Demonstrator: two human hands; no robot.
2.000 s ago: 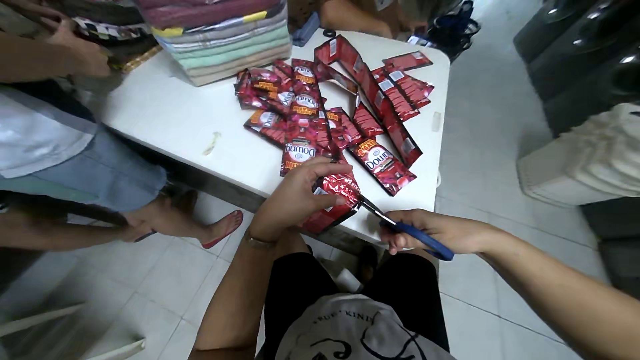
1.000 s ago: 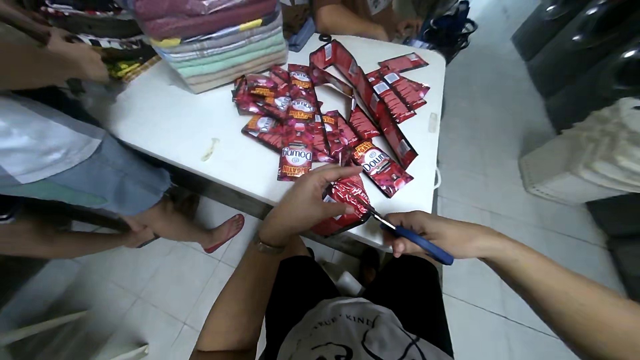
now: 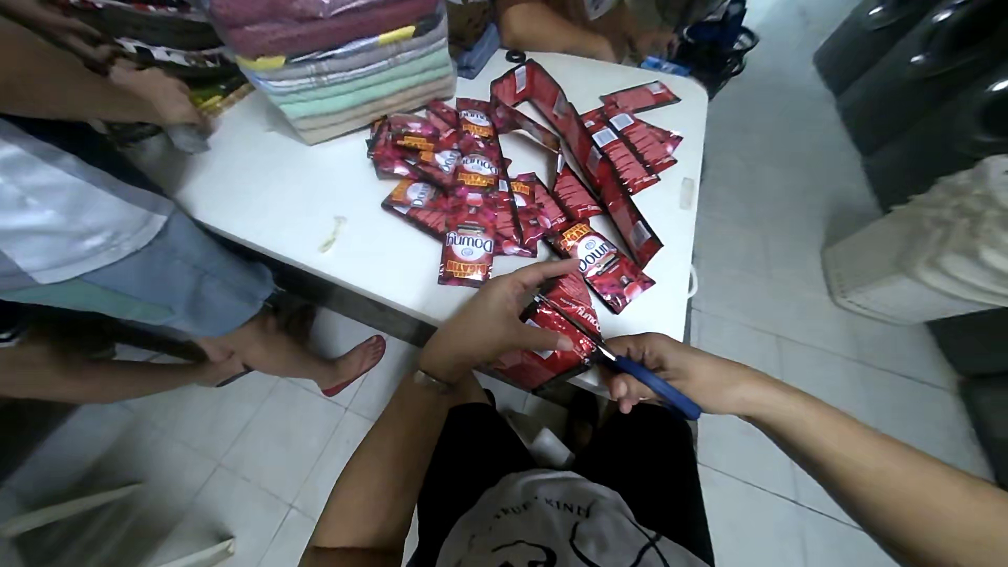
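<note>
At the near edge of the white table, my left hand (image 3: 500, 319) pinches a red Downy sachet strip (image 3: 555, 346) between thumb and fingers. My right hand (image 3: 661, 370) holds blue-handled scissors (image 3: 650, 384), whose blades lie across the strip beside my left fingers. Part of the strip hangs over the table edge. Just beyond my hands lies a loose-looking Downy sachet (image 3: 602, 266). Farther in, several joined sachets (image 3: 468, 236) lie in a heap, and a long folded strip (image 3: 583, 142) shows its back.
A wrapped stack of folded cloth (image 3: 354, 87) stands on the white table (image 3: 276, 213) at its back left. A person (image 3: 87, 205) stands at the left, and another person's arm (image 3: 551, 27) rests at the far edge. White stacked containers (image 3: 921, 244) stand at the right.
The scissors have moved from the strip's edge to lie across it, by my left fingers. My left hand still grips the strip.
</note>
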